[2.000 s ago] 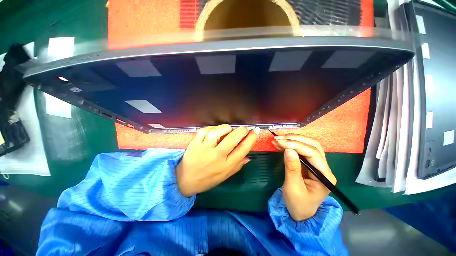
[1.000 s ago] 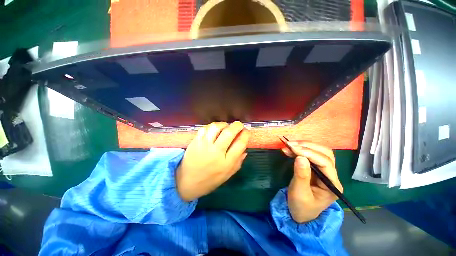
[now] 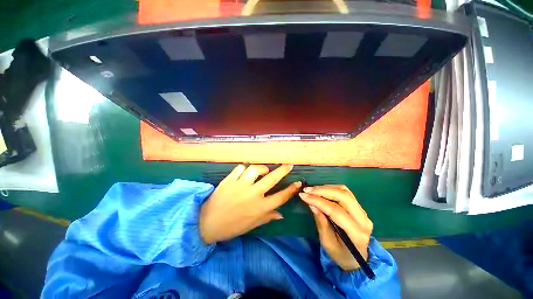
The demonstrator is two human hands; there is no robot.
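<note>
The dark back housing (image 3: 263, 82) leans tilted above the orange-red mat (image 3: 280, 153), pale square patches inside it, its narrow detailed side edge (image 3: 263, 138) low and towards me. My right hand (image 3: 339, 222) holds the slim black tweezers (image 3: 350, 248), tip up and to the left at my left fingertips. My left hand (image 3: 248, 201) rests, fingers spread, on the strip sheet (image 3: 228, 174) with thin dark lines, on the green table below the mat. Whether a tiny piece is at the tweezer tip or left fingertips cannot be told.
A stack of housings layered with white sheets (image 3: 453, 134) stands right of the mat, a grey housing (image 3: 514, 111) on top. Black crumpled cloth (image 3: 26, 87) lies on white sheets at left. The rim of a cardboard core (image 3: 295, 6) shows behind the housing.
My left hand has left the housing's lower edge and come down to the strip sheet. My right hand has moved left and down, bringing the tweezer tip to the left fingertips.
</note>
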